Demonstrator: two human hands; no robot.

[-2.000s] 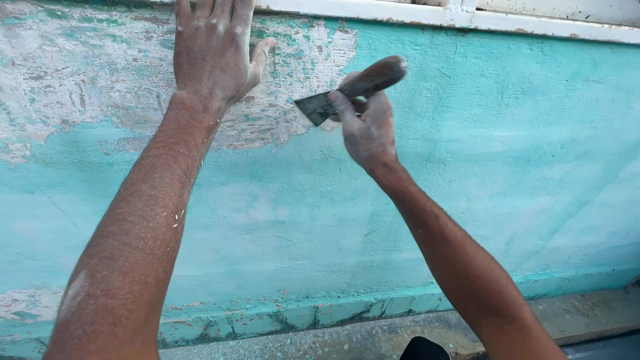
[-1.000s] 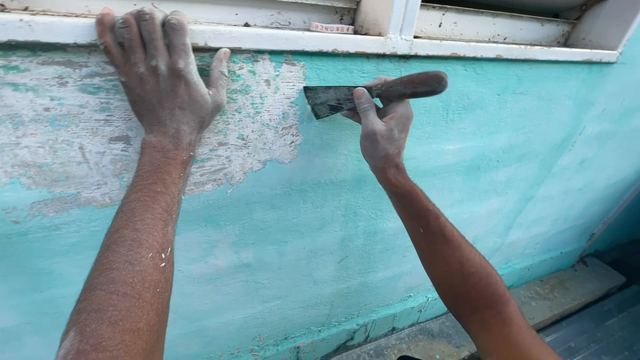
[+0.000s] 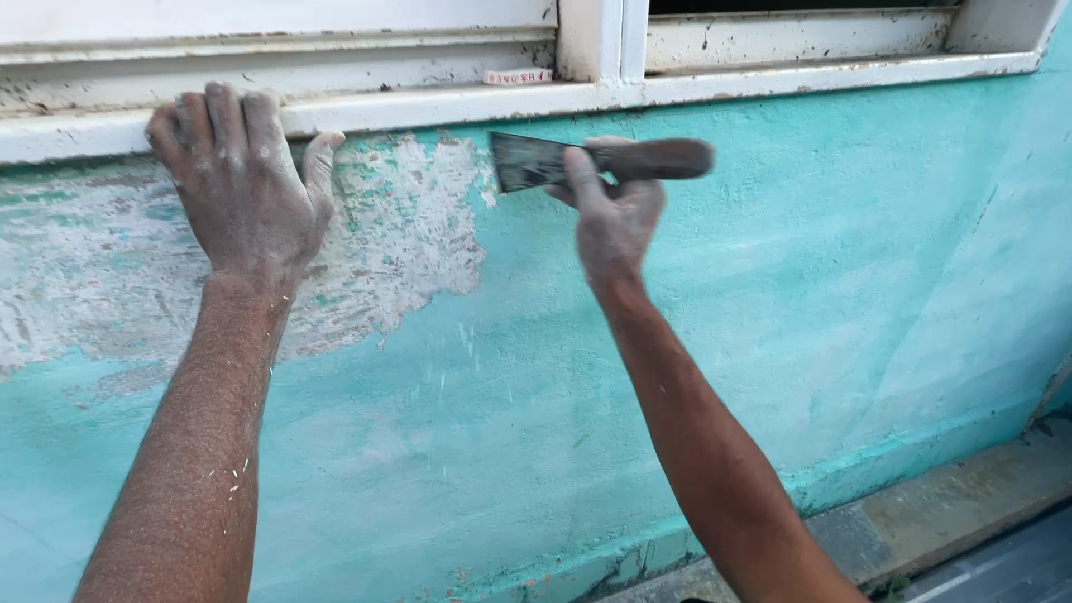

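Note:
My right hand (image 3: 615, 209) grips a paint scraper (image 3: 536, 161) with a dark handle. Its flat blade points left and lies at the turquoise wall (image 3: 536, 352), just under the window ledge, by the right edge of a scraped patch (image 3: 402, 226) of bare whitish, mottled surface. Small pale flakes are in the air below the blade. Dusty with powder, my left hand (image 3: 247, 184) rests over the patch with its fingertips on the white ledge (image 3: 444, 110) and its thumb out to the right. It holds nothing.
Above the ledge are white louvred window slats (image 3: 276, 71) with a white upright post (image 3: 620, 42) between two sections. A small strip bearing red writing (image 3: 517, 76) lies on the ledge. A concrete step (image 3: 946, 519) runs along the wall's foot at the lower right.
The view has shifted up, showing more of the window. My left hand's fingers have come up onto the ledge. The scraper's blade was lower on the wall at first, and flakes now fall beneath it.

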